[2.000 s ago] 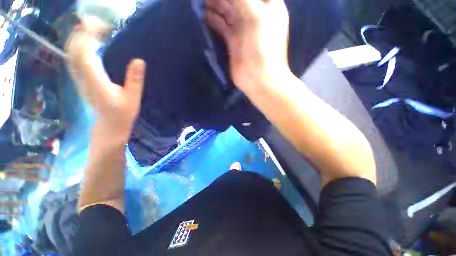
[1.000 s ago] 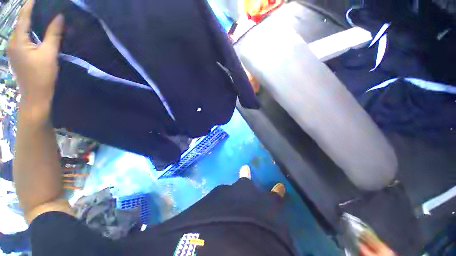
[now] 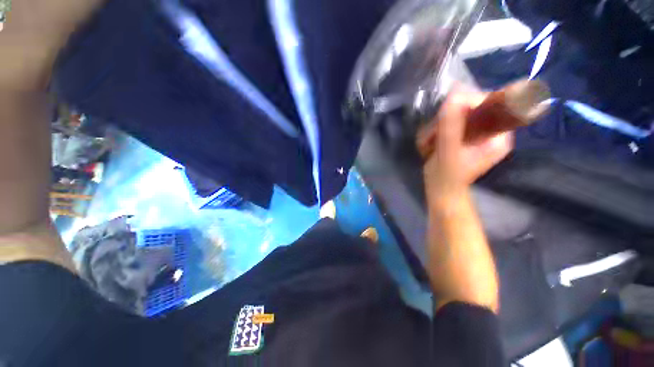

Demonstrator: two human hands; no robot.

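The navy garment hangs spread in front of me, with pale piping lines running down it. My right hand is closed round the wooden handle of the steam iron. The iron's shiny head is raised at the garment's right side, over the pressing board; it is blurred, and I cannot tell if it touches the cloth. My left hand is large, blurred and cut off at the upper left; its fingers are not clearly seen. The grey pressing board is partly hidden behind my right hand and the iron.
A thick black hose runs right from beside my right hand. Navy cloth with pale ties lies behind the board. A blue crate and crumpled dark cloth are on the floor at left. A white strip lies at right.
My right hand has come up from the board's near end with the iron. The garment has shifted and now hangs by the iron. My left arm has come closer to the camera.
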